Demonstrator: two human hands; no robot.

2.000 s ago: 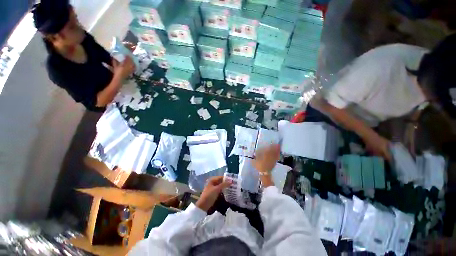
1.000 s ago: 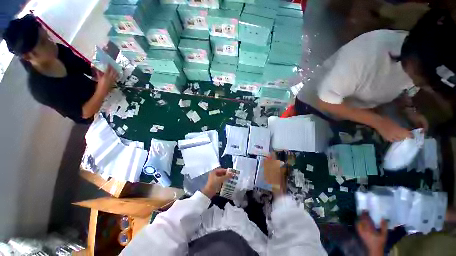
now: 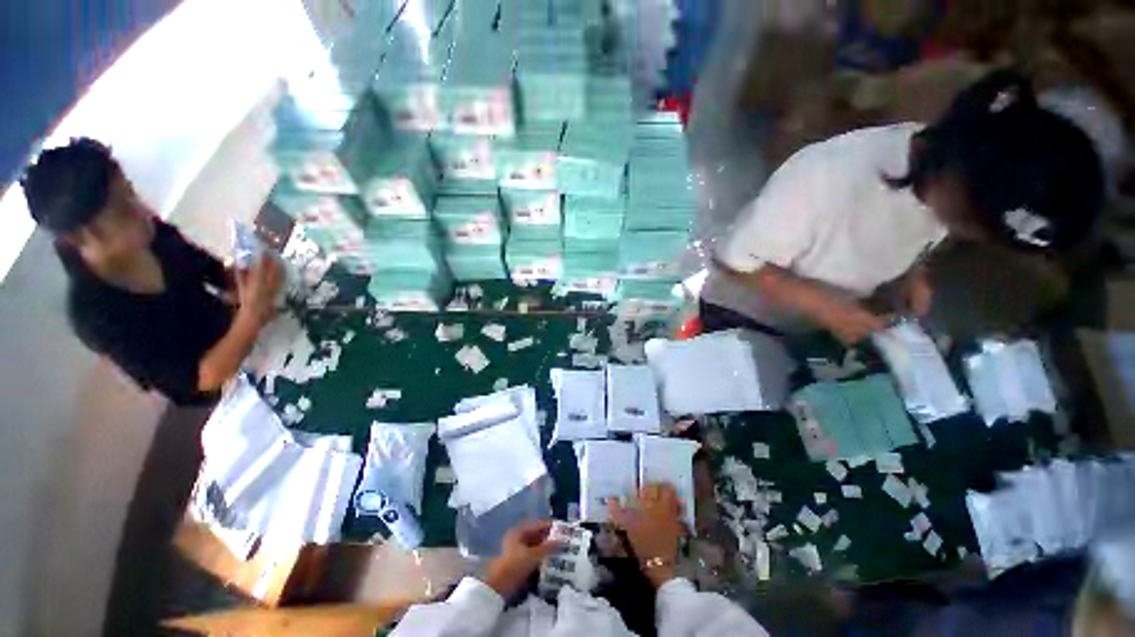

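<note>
My left hand (image 3: 523, 556) holds a white label sheet (image 3: 566, 557) with black printed blocks, near the table's front edge. My right hand (image 3: 650, 525) lies with fingers spread on the lower end of a white parcel (image 3: 667, 463). It shows nothing gripped; whether a label is under the fingers cannot be told. Another white parcel (image 3: 607, 475) lies just left of it. Two more parcels lie behind, side by side, each with a small dark printed patch: the left one (image 3: 580, 404) and the right one (image 3: 632, 398).
White mailers (image 3: 495, 454) and a handheld fan (image 3: 371, 503) on a bag lie left. A white stack (image 3: 709, 373) stands right of the parcels. Mint-green cartons (image 3: 473, 224) are piled behind. Scraps litter the green table (image 3: 423, 355). People work at left and right.
The view has shifted, so the table sits lower in frame. My right hand now lies flatter on the lower right parcel. The extra hand at the lower right is no longer visible.
</note>
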